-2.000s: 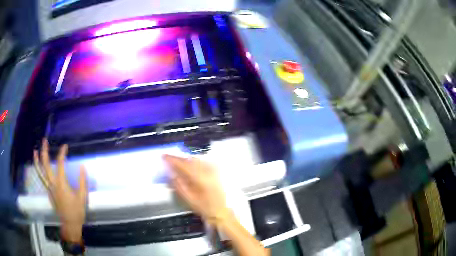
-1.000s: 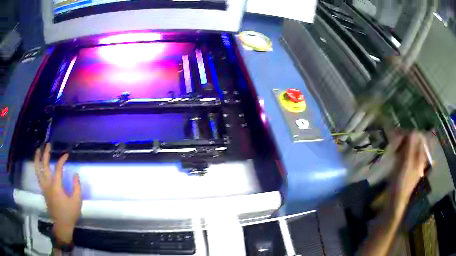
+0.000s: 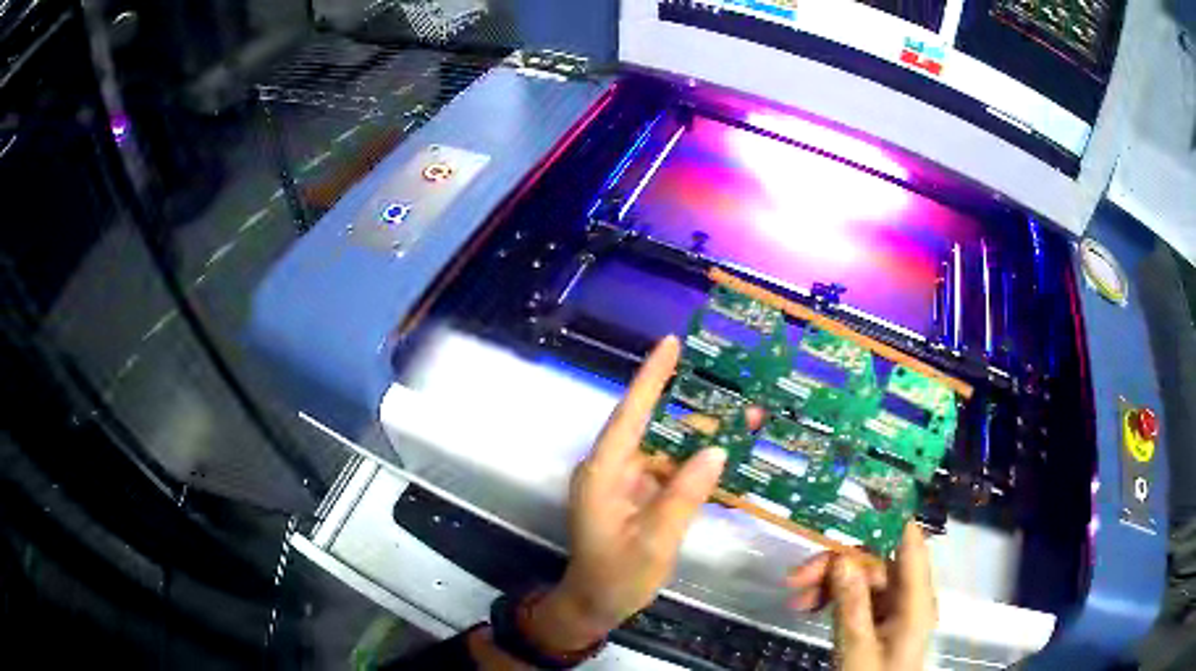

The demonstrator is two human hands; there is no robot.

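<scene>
A green PCB panel [image 3: 803,406] with several repeated boards and orange-tan edge strips is held tilted above the front of the AOI machine's bay [image 3: 787,197]. My left hand [image 3: 636,505] is at the panel's left end, thumb over its near-left corner and index finger along the left edge; some fingertips show through its openings. My right hand [image 3: 872,596] grips the near edge strip close to the right corner, thumb and fingers at the rim. The bay glows pink-purple behind the panel. Dark clamp rails [image 3: 774,279] cross the bay, partly hidden by the panel.
The white front edge [image 3: 498,452] runs below the hands, with a keyboard [image 3: 446,524] on its tray under it. Push buttons [image 3: 416,193] are at left, a red emergency stop [image 3: 1144,423] at right. A monitor [image 3: 971,79] stands behind. A wire rack [image 3: 354,98] is at upper left.
The view has turned left. My right hand has come back from the far right and now holds a panel over the machine. My left hand has left the front edge and is on the panel.
</scene>
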